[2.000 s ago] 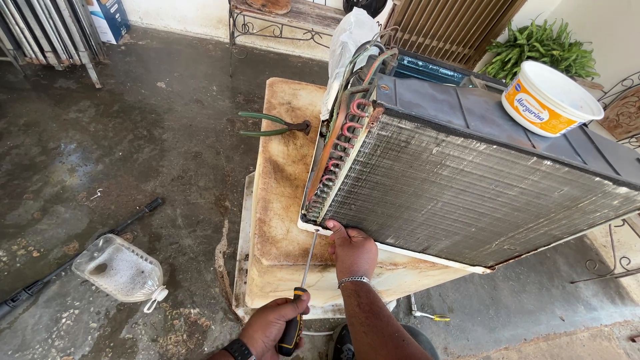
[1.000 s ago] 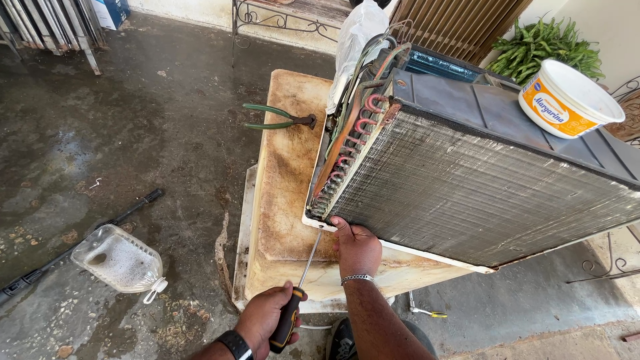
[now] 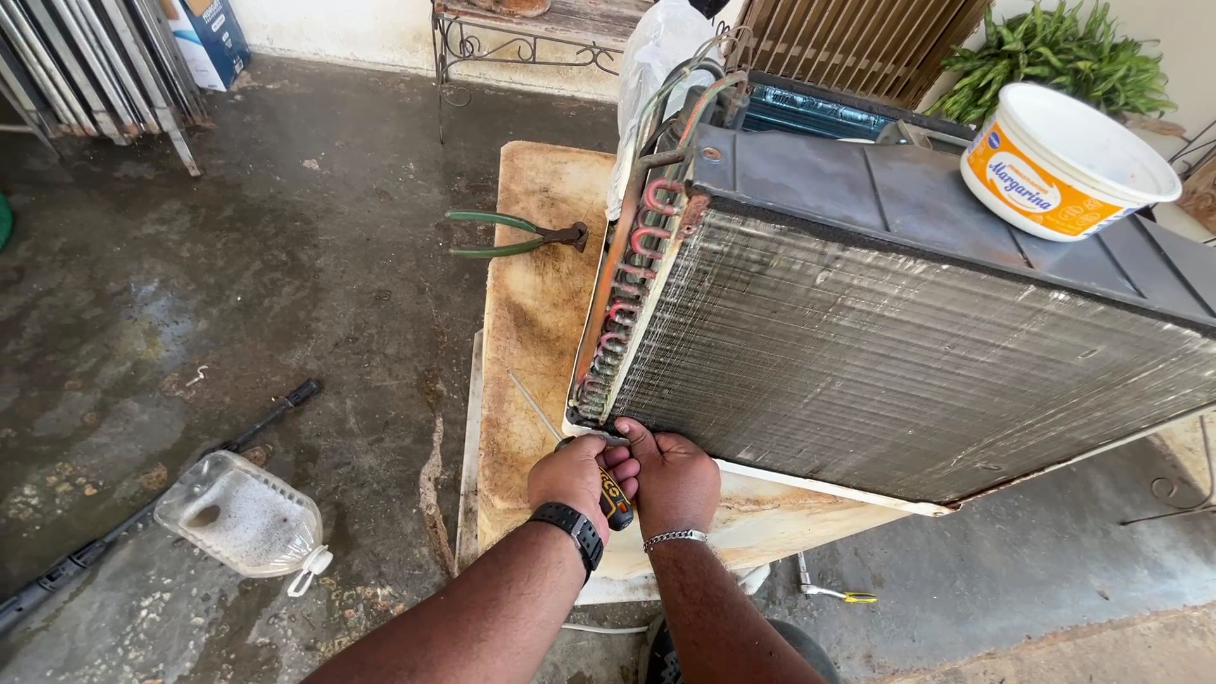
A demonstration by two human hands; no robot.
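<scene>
An air conditioner unit with a finned coil point(image 3: 855, 351) and bent copper tubes point(image 3: 651, 233) at its near left end stands on a stained, pale block-like support point(image 3: 537, 323). My left hand point(image 3: 575, 480), with a black watch, holds a screwdriver point(image 3: 613, 499) by its black and yellow handle; the shaft points up and left, away from the unit. Its fingertips meet those of my right hand point(image 3: 674, 475) at the unit's lower front corner. My right hand, with a chain bracelet, has thumb and fingers at the bottom edge; whether it grips something small there is hidden.
End-cutting pliers point(image 3: 546, 236) with green handles lie on the support's left edge. A margarine tub point(image 3: 1054, 180) sits on top of the unit. On the wet floor are a plastic bottle point(image 3: 252, 518), a black wand point(image 3: 237, 442) and a ratchet-like tool point(image 3: 831, 591) with a yellow end.
My left hand has moved up to the unit's lower corner beside my right hand. The screwdriver's tip has come away from that corner, and its shaft now points up and left.
</scene>
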